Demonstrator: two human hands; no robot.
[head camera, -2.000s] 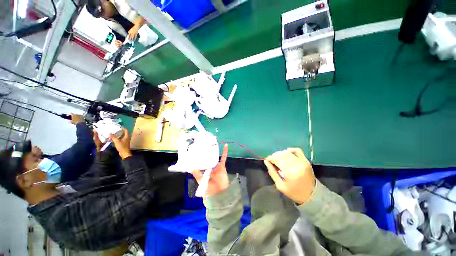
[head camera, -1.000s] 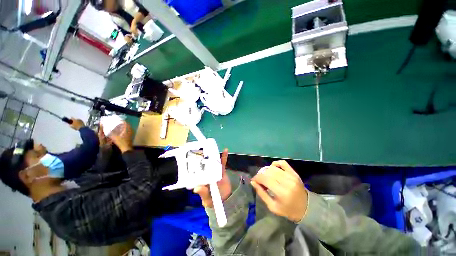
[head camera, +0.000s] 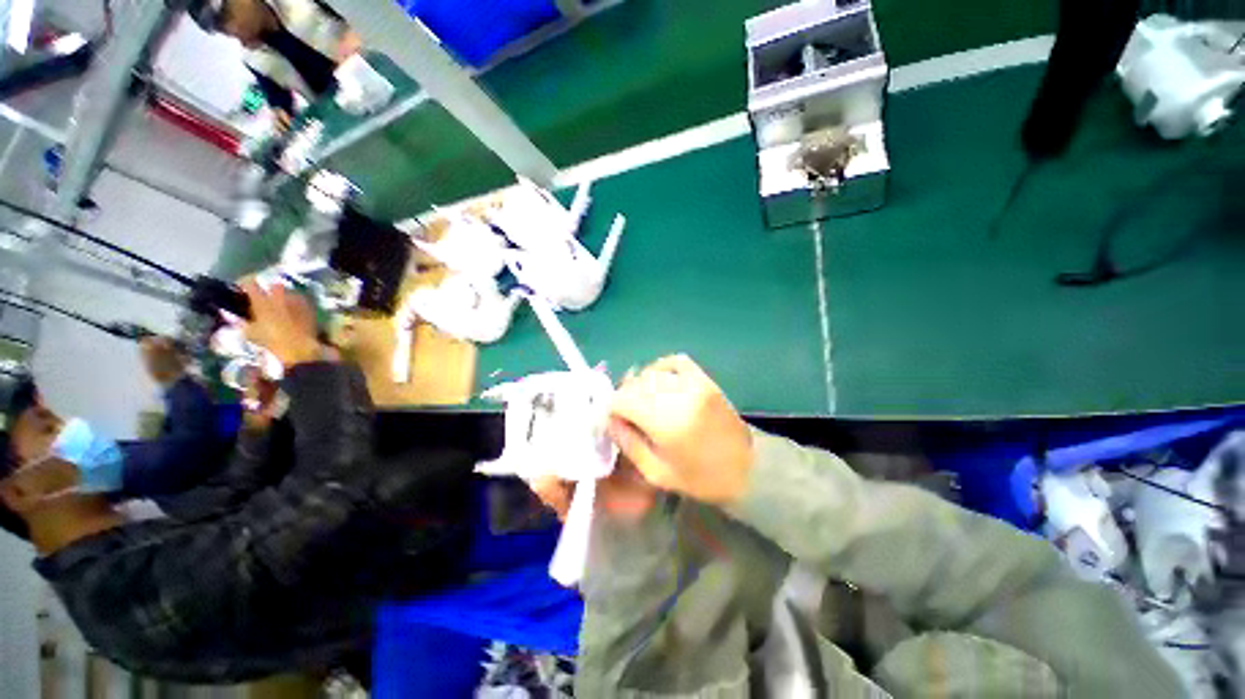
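The white camera housing (head camera: 542, 423) is held above my lap at the bench edge. Its bracket arms point left, and one flat white antenna (head camera: 574, 535) sticks out downward, another upward. My left hand (head camera: 601, 494) grips it from below and behind, partly hidden by the housing. My right hand (head camera: 683, 430) is at the housing's right side, its fingertips touching it. Whether the right fingers pinch a small part or wire there cannot be seen.
White units (head camera: 560, 260) stand by the cardboard (head camera: 444, 366) on the left. The screw feeder (head camera: 822, 123) is on the bench, and a black screwdriver (head camera: 1069, 82) hangs at the upper right. Blue bins (head camera: 1024, 485) of white parts are below right. A masked person sits left.
My right hand has moved left onto the housing from apart on its right. The housing first turned its open bracket side to view. The red wire seen earlier no longer shows.
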